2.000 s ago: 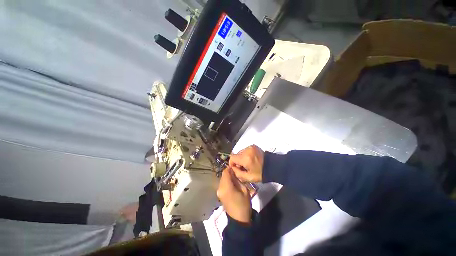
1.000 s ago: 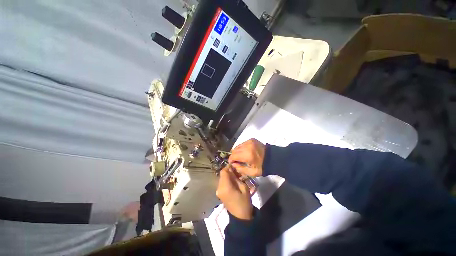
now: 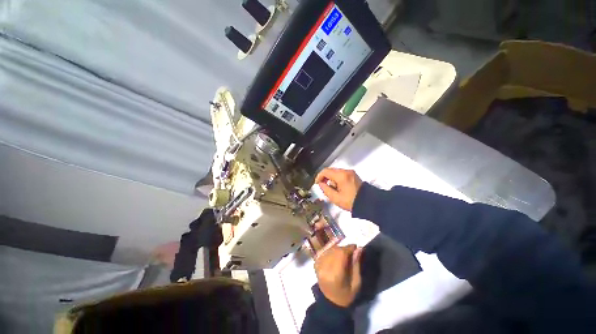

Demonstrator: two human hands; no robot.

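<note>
My right hand is the upper one in the picture, its fingertips pinched together beside the needle area of the cream-white sewing head. I cannot tell whether a thread is between them. My left hand is lower, fingers curled, just beside the small coppery-pink pattern clamp frame. Nothing shows clearly in it. The two hands are apart, with the clamp between them. The needle and thread are too small and blurred to make out.
The control screen stands behind the head, with two black thread cones beyond it. A white sheet lies on the grey metal table. Brown cardboard boxes stand at upper right and bottom left.
My hands were together at the needle area and are now apart. My left hand has moved down past the clamp, my right hand slightly up. The view has shifted, and the clamp frame now shows more.
</note>
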